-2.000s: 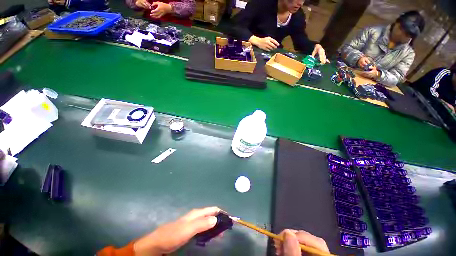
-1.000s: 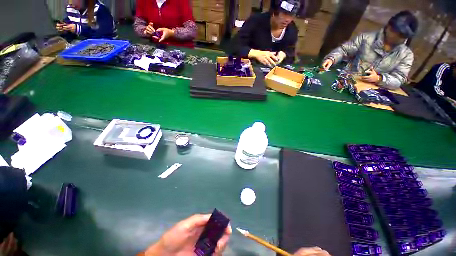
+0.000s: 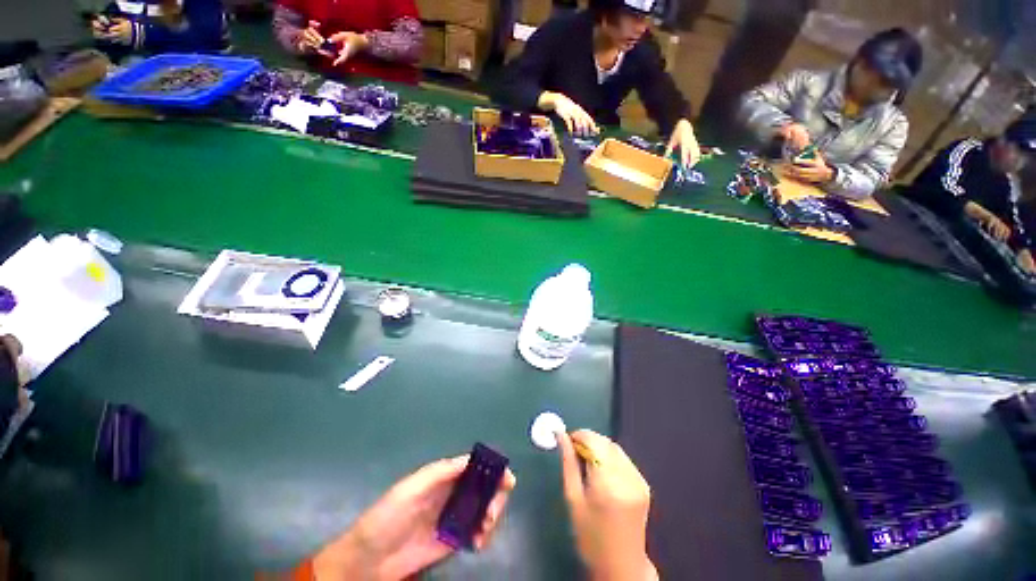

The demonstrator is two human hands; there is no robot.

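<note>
My left hand (image 3: 415, 513) holds a dark purple-black plastic housing (image 3: 471, 497) between thumb and fingers, tilted, its slotted face up. My right hand (image 3: 608, 494) grips the yellow-orange brush (image 3: 585, 451) near its tip end, just right of the housing. The brush tip is at the small white cap (image 3: 546, 428) on the bench; the hand hides most of the stick. A white bottle (image 3: 556, 319) stands upright behind the cap. More dark housings (image 3: 122, 443) lie at the far left.
A black foam mat (image 3: 676, 454) lies right of my right hand, with a row of housings (image 3: 775, 454) on it. A filled parts tray (image 3: 875, 448) is beyond. A white box (image 3: 264, 297), a small round jar (image 3: 394, 304) and a white strip (image 3: 367, 373) lie left. Several people sit across the bench.
My right hand has moved up and left, bringing the brush from beside the housing to the white cap. My left hand still holds the housing, now more upright than two seconds ago.
</note>
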